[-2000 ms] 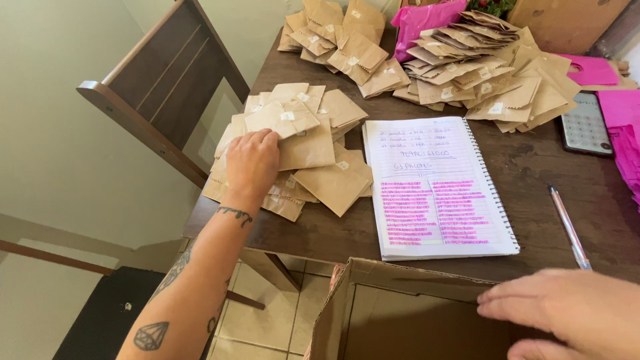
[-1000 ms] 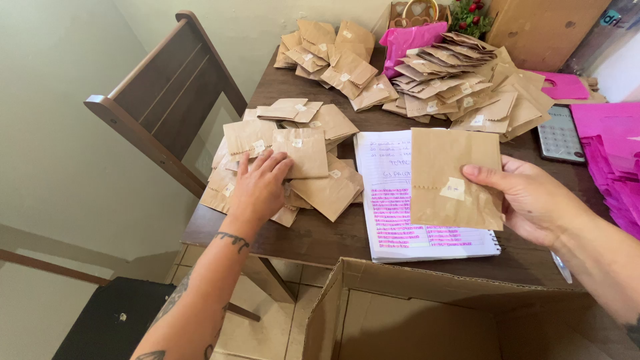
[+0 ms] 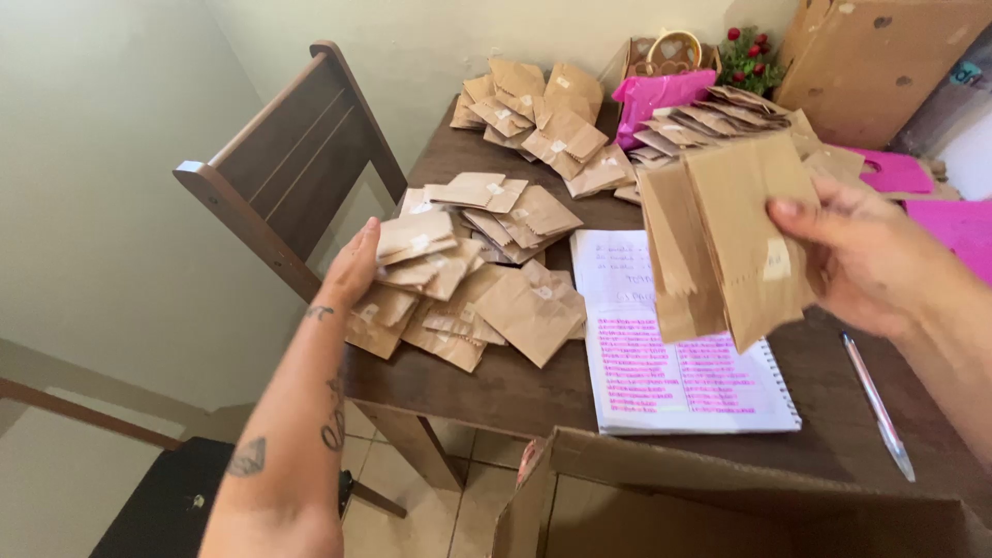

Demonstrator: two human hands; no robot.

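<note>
Several folded kraft paper packets (image 3: 725,240) are gripped between the thumb and fingers of my right hand (image 3: 868,248), raised above the spiral notebook (image 3: 697,395). A small pale sticker is on the front one. My left hand (image 3: 353,263) rests edge-on against the left side of a loose pile of kraft packets (image 3: 531,310) on the dark wooden table; its fingers are partly hidden, and I cannot tell whether it grips any. The notebook page bears handwriting and pink highlighted lines, and the held packets cover part of it.
An open cardboard box (image 3: 659,465) stands at the table's near edge. A pen (image 3: 876,403) lies right of the notebook. Further kraft packets (image 3: 562,116), a pink packet (image 3: 666,97) and a large cardboard box (image 3: 876,62) are at the back. A wooden chair (image 3: 294,155) stands left.
My right hand, over the box two seconds ago, has come up and now holds several packets in view. My left hand has moved from the top of the pile to its left side.
</note>
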